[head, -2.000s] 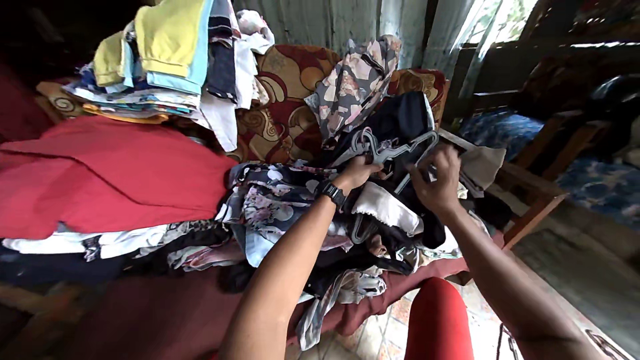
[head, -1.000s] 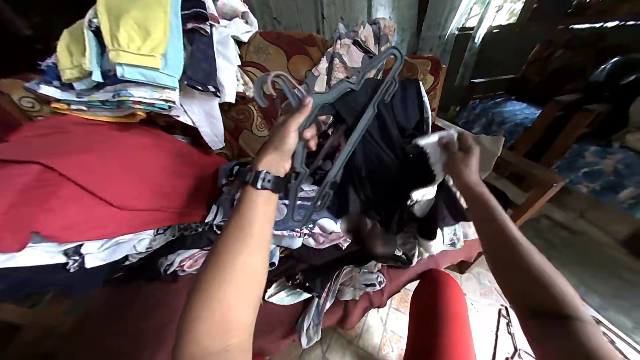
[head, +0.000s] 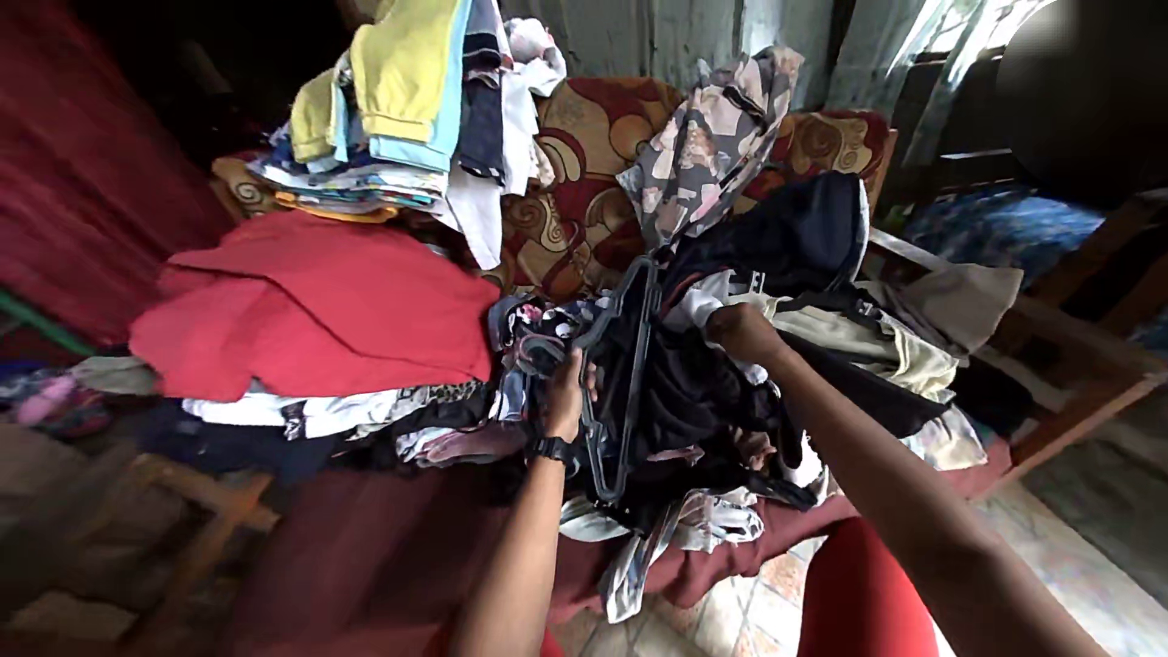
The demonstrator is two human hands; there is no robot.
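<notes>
My left hand (head: 568,397), with a black watch at the wrist, grips grey plastic hangers (head: 631,365) that hang upright over the heap. Dark garments (head: 684,383) lie just behind and right of them. My right hand (head: 741,330) is closed on a white cloth (head: 704,301) amid the heap. Beyond it lies a navy garment (head: 803,228), and cream clothing (head: 849,338) spreads to its right. A floral dark garment (head: 547,319) is beside my left hand.
A red cloth (head: 319,310) covers clothes on the left. Behind it stands a folded stack topped by yellow garments (head: 401,68). A patterned garment (head: 707,151) leans on the sofa backrest (head: 584,173). A wooden armrest (head: 1086,392) borders the right side.
The hangers, held up in my left hand one second ago, are now lower over the heap. My right hand has moved left, into the clothes.
</notes>
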